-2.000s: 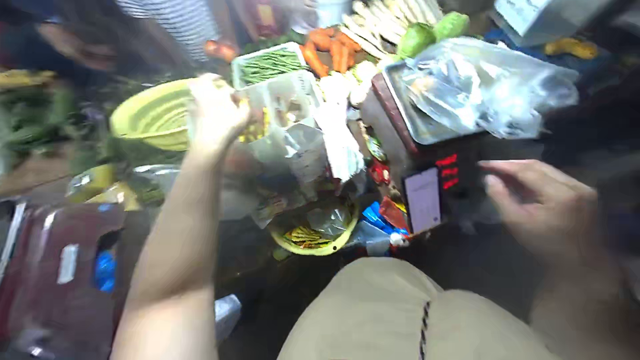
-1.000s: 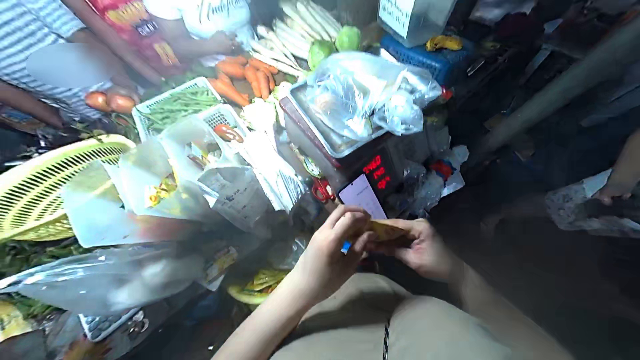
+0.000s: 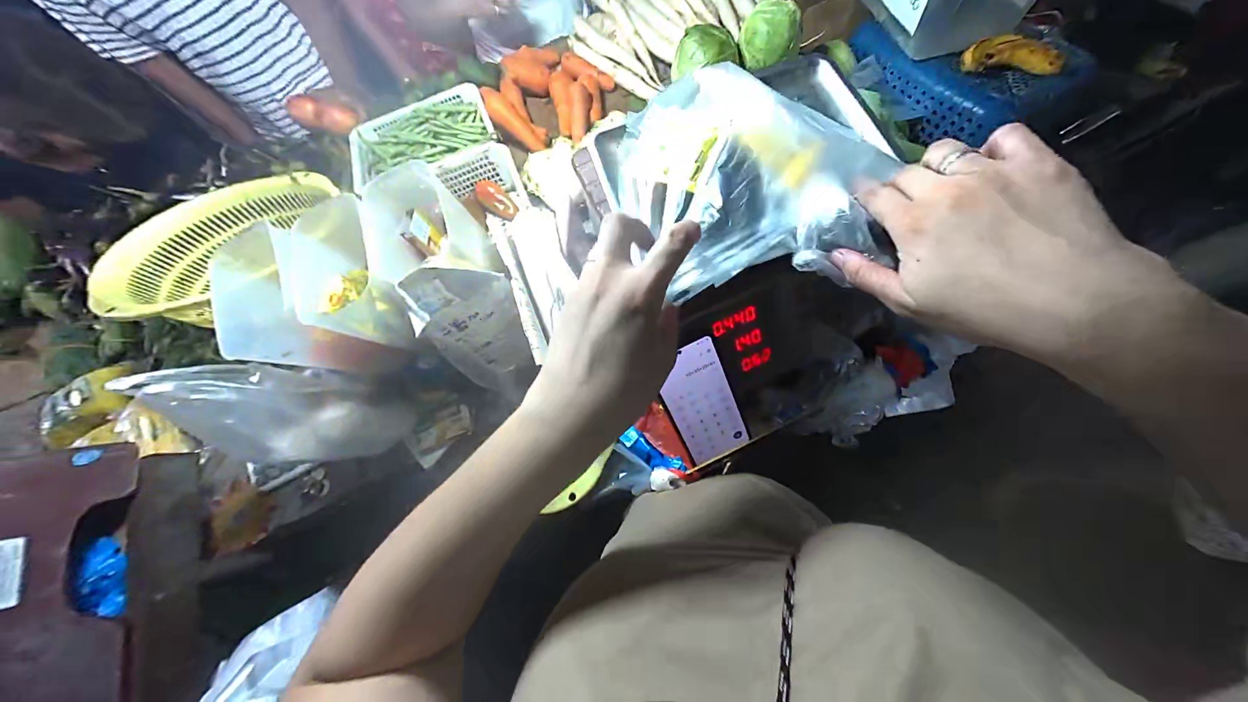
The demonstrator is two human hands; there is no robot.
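Observation:
A clear plastic bag (image 3: 751, 166) with pale and yellow contents rests on the metal tray of a weighing scale (image 3: 756, 327) with a lit red display. My right hand (image 3: 985, 234) grips the bag's bunched edge at the tray's right side. At the bag's near left side is my left hand (image 3: 629, 302), thumb and forefinger apart; whether it touches the plastic is unclear. A phone (image 3: 704, 400) showing a keypad leans on the scale's front, just below my left hand. The bag hides most of the tray.
Divided translucent containers (image 3: 292, 292) and a yellow plastic basket (image 3: 210, 244) stand left. Green beans (image 3: 429, 132), carrots (image 3: 575, 93), white radishes (image 3: 648, 44) and green round vegetables (image 3: 770, 34) lie behind. A blue basket (image 3: 975, 107) bears a banana (image 3: 1014, 55). A person in a striped shirt (image 3: 200, 49) stands back left.
A second ago my hands were together in front of the scale around a small brownish item. Now they are apart at the bag, my right hand holding it. The view has shifted.

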